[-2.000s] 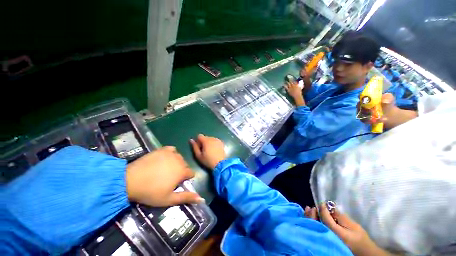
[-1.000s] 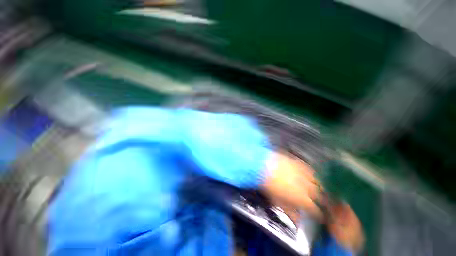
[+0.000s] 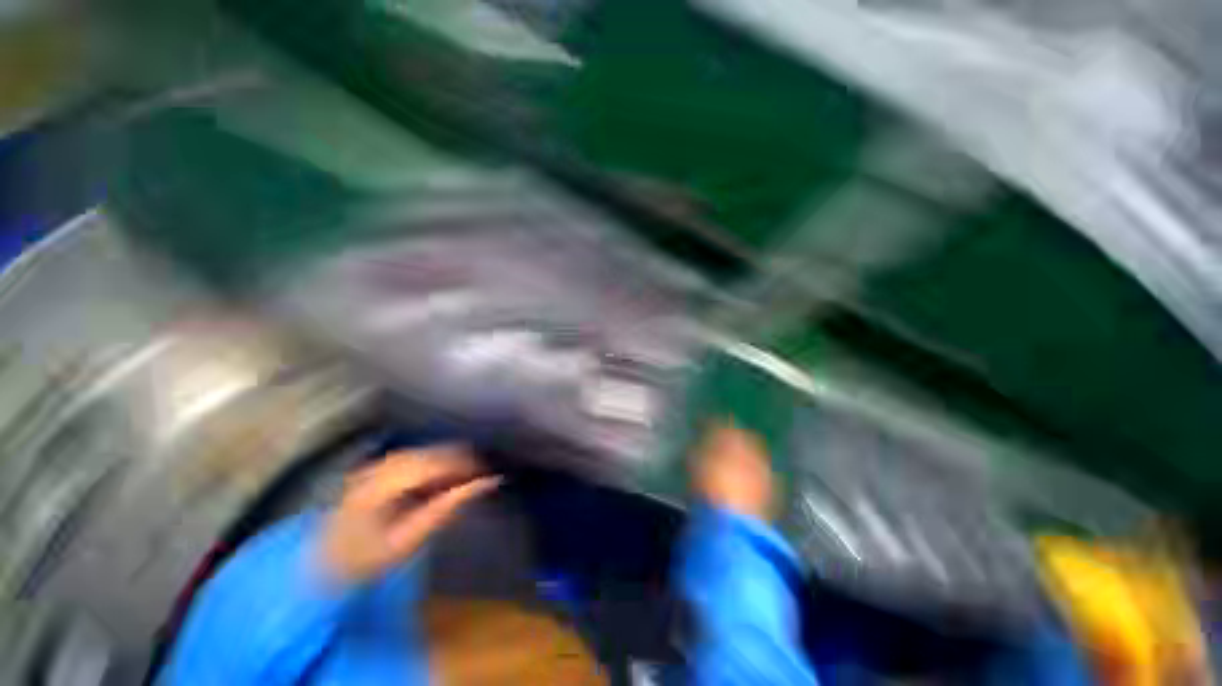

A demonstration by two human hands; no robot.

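Note:
The whole picture is heavily blurred. A tray of phone units [image 3: 523,355] lies on the bench in the middle; single units cannot be made out. My left hand [image 3: 402,507] is at the lower left, off the tray's near edge, with fingers apart and nothing visible in it. My right hand [image 3: 733,469] is right of the tray, over the green bench top; its fingers are too blurred to read.
A second clear tray [image 3: 925,516] is right of my right hand. A yellow blurred thing [image 3: 1119,603] is at the lower right. The green conveyor [image 3: 670,101] and a pale upright [image 3: 871,201] are beyond the bench. A brown shape, perhaps a carton [image 3: 516,646], is below.
The view has swung round to the left, so the tray now shows in the middle. My left hand has moved away from the tray and apart from my right hand.

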